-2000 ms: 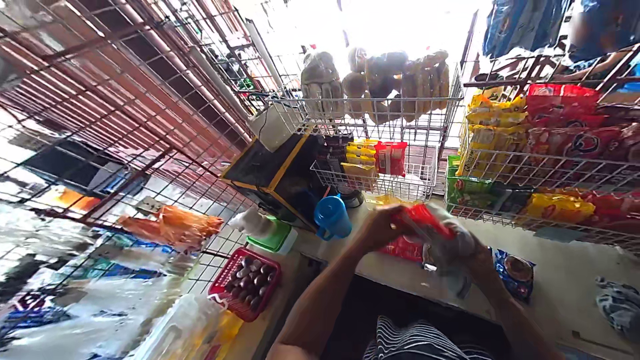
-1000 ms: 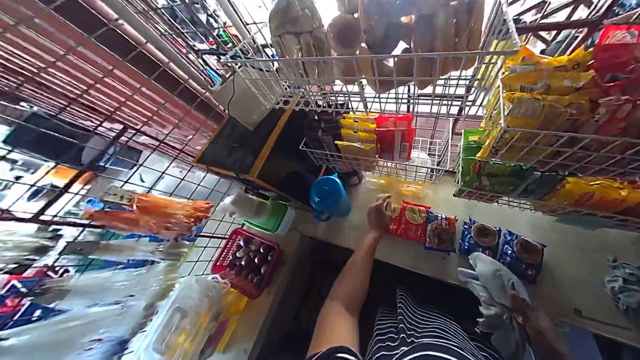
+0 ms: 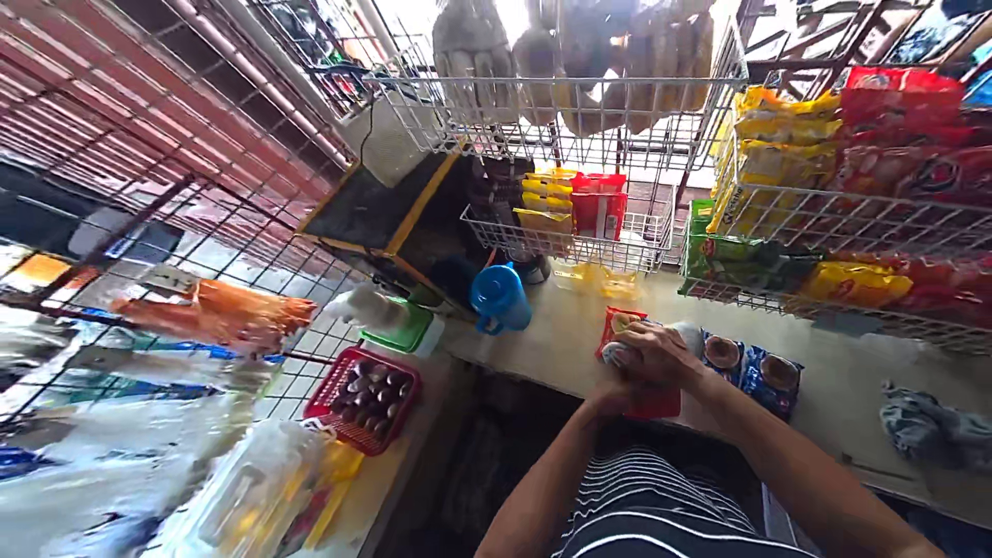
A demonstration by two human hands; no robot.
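Observation:
Both my hands meet over the counter just in front of me. My left hand (image 3: 614, 395) is low, against a red packet (image 3: 655, 403) near the counter's edge; its fingers are partly hidden. My right hand (image 3: 659, 349) lies over it, with pale grey cloth (image 3: 686, 335) showing around its fingers. Another red packet (image 3: 618, 319) pokes out just beyond my hands. Two blue packets with round brown pictures stand to their right, the nearer one (image 3: 722, 353) beside my right hand and the other (image 3: 771, 380) farther right.
A blue plastic pitcher (image 3: 502, 298) stands left of my hands. Farther left are a red basket of dark round items (image 3: 364, 399) and a green-lidded container (image 3: 399, 325). Wire baskets of packets (image 3: 566, 240) hang behind. A crumpled grey cloth (image 3: 930, 426) lies at right.
My hands were apart one second ago, the left at the red packets and the right holding the grey cloth farther right. Now they are together over the red packets.

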